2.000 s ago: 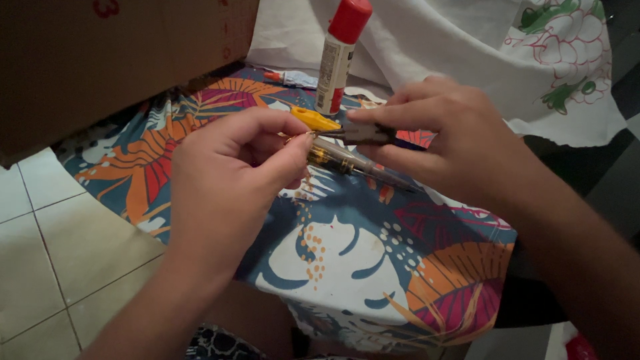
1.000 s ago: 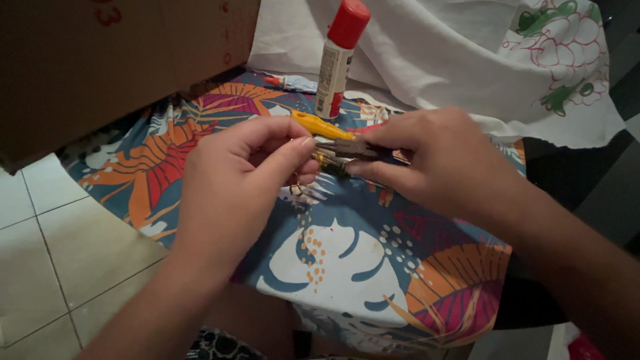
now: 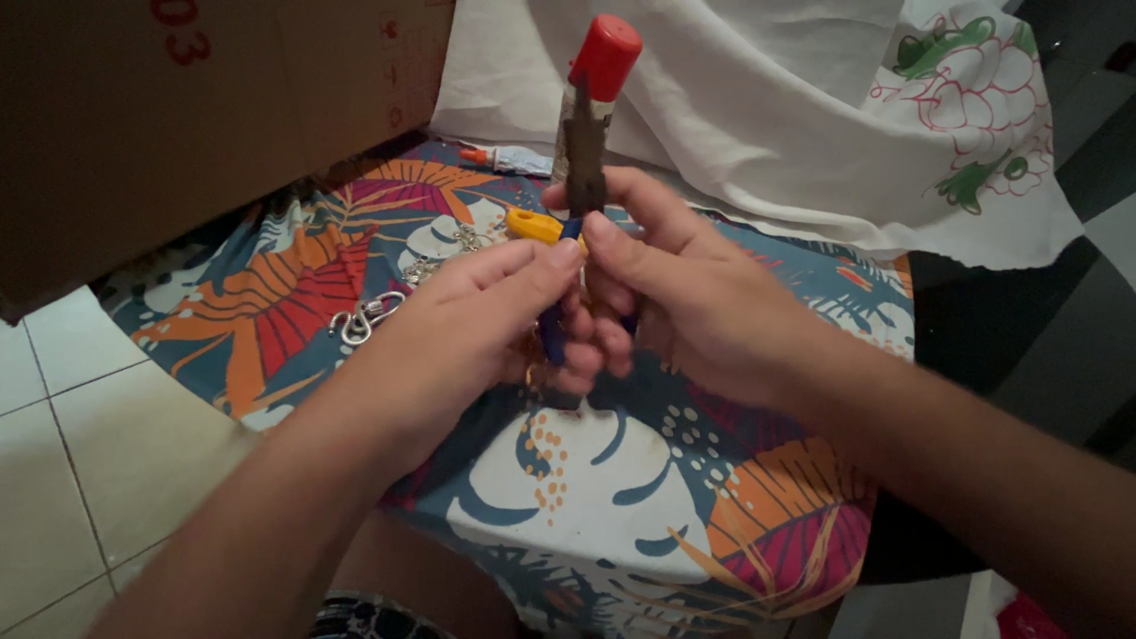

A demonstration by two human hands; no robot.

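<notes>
A pair of pliers (image 3: 584, 160) with dark metal jaws and blue handles stands jaws up between my two hands. My right hand (image 3: 688, 257) is closed around the pliers. My left hand (image 3: 497, 311) touches the blue handle with its thumb; what else its fingers hold is hidden. A gold-coloured bit shows beneath its fingers, too blurred to name. Behind the hands lies a yellow tool (image 3: 535, 225), partly covered. Left of my left hand rests a curled silver metal piece (image 3: 359, 321), with a silver chain (image 3: 422, 269) just beyond it.
A spray can with a red cap (image 3: 609, 55) stands behind the pliers. A small tube with an orange cap (image 3: 519, 161) lies near it. The cardboard box (image 3: 222, 124) fills the upper left. White cloth (image 3: 754, 133) hangs at the back, beyond the patterned tablecloth (image 3: 568, 497).
The pliers have turned from pointing left to pointing up. My right hand has moved in against my left hand. The silver pieces on the left have come into sight.
</notes>
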